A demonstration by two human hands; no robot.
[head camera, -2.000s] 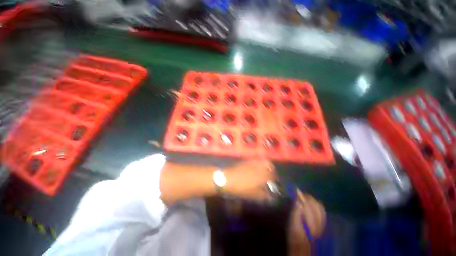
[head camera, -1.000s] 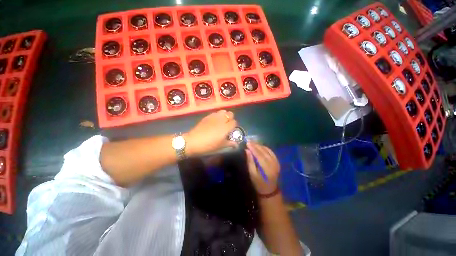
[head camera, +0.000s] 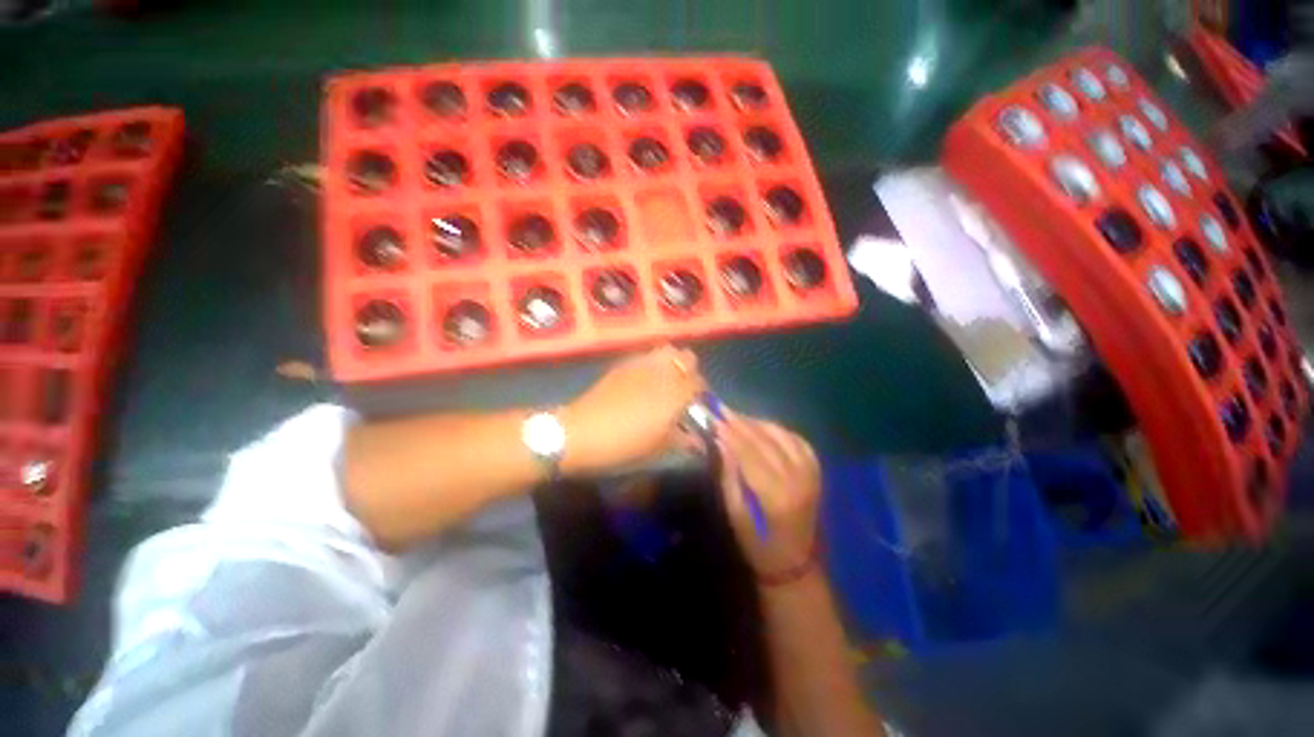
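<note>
My left hand (head camera: 643, 403), with a watch on its wrist, holds a small round unit (head camera: 702, 418) with a shiny face just over the bench's near edge. My right hand (head camera: 775, 482), with a dark wristband, holds a slim blue hand tool (head camera: 754, 510), its upper end at the unit. The fingers partly hide the unit, and the view is blurred. Directly ahead lies the red-orange work tray (head camera: 626, 251) with dark round units in its square pockets; one pocket in the third row is empty.
A right-hand tray (head camera: 1066, 261) is tilted, with silver-white and dark units. A left-hand tray (head camera: 105, 259) is cut off by the picture's edge. White paper (head camera: 944, 267) and a crumpled tissue (head camera: 882, 265) lie right of the work tray. Blue bins (head camera: 983, 550) stand below the bench edge.
The view has swung and the trays show at other places in the picture. Both hands stay together at the unit, which shows less of its face than one second ago.
</note>
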